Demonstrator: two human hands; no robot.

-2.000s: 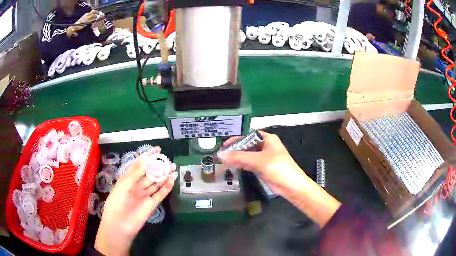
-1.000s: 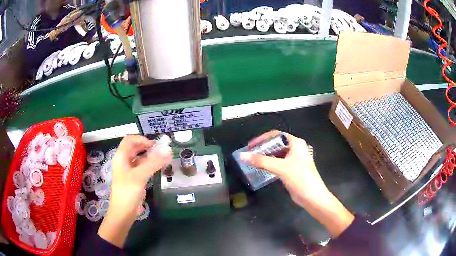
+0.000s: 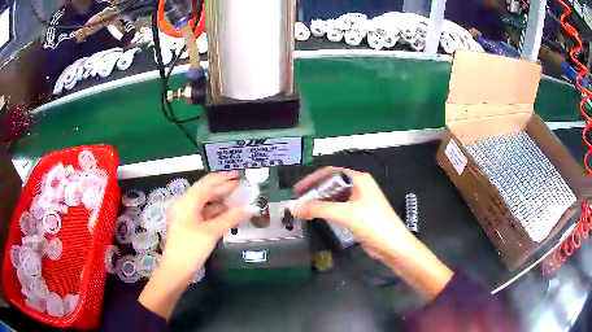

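My left hand holds a translucent white plastic gear at the left of the press post, under the ram. My right hand holds a short stack of silver bearings just right of the post. The round post stands on the pale metal plate of the green pneumatic press. The gear's lower edge is near the post top; whether they touch is unclear.
A red basket of gears stands left, with loose gears beside it. A silver bearing stack, a grey-blue box and a yellow-green block lie right. An open carton of bearings stands far right. A person sits opposite.
Since one second ago, my right hand has moved from over the grey-blue box towards the post, still holding the stack. My left hand has brought the gear close to the post. The camera view has shifted.
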